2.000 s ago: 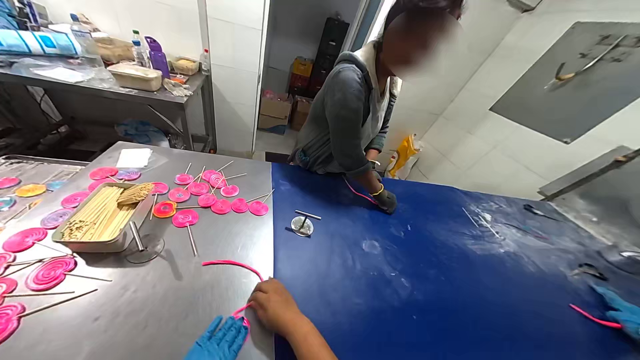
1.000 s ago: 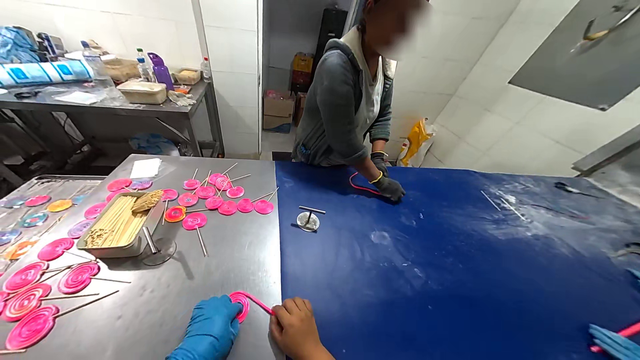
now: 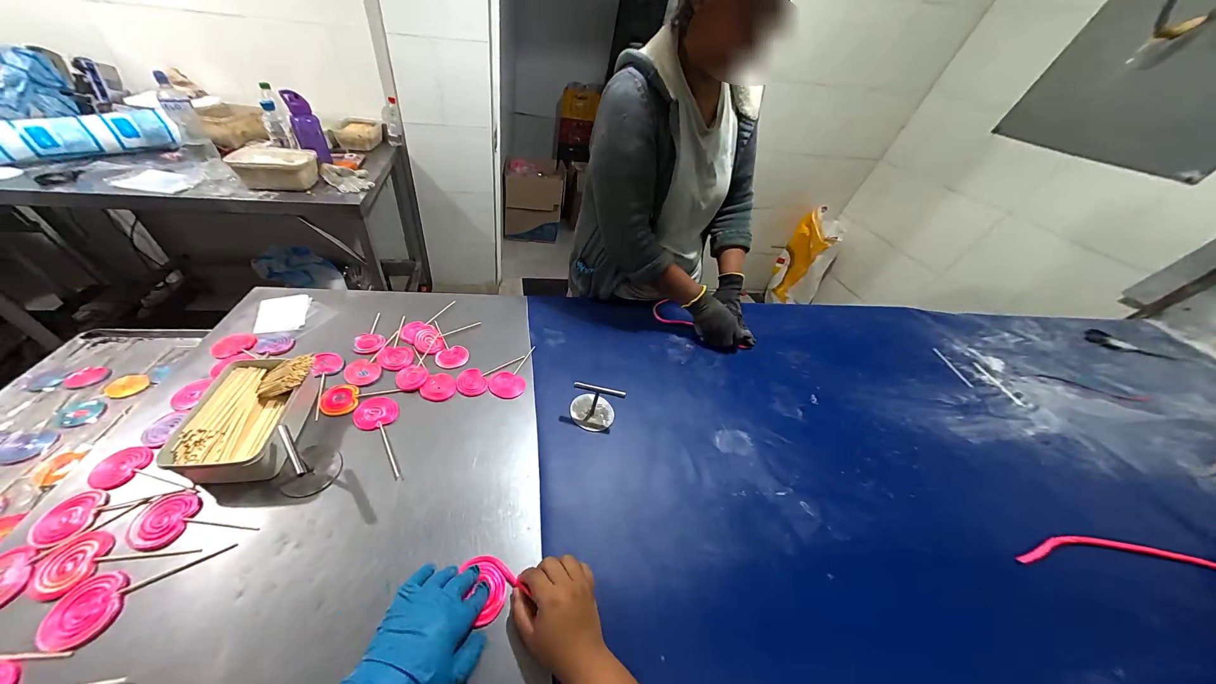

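My left hand (image 3: 427, 617), in a blue glove, rests its fingers on the left side of a flat pink candy spiral (image 3: 491, 591) on the steel tabletop. The bare right hand (image 3: 560, 608) pinches the spiral's loose end at its right, beside the edge of the blue sheet (image 3: 760, 532). Up and to the left, a metal tray of wooden sticks (image 3: 228, 470) stands by a round metal press with a handle (image 3: 312, 473). A second round press (image 3: 592, 411) stands on the blue sheet. Pink spiral lollipops (image 3: 376, 412) lie around the tray.
Across the table a person (image 3: 665, 180) in dark gloves handles a thin pink candy rope (image 3: 671, 315). Another pink rope (image 3: 1111, 546) lies at the right. More lollipops (image 3: 81, 608) fill the left side. A steel side table (image 3: 285, 198) holds bottles and tubs.
The loose pink rope between my hands has been wound into a growing spiral, and its free end is now short. At the right, a blue-gloved hand has left the view.
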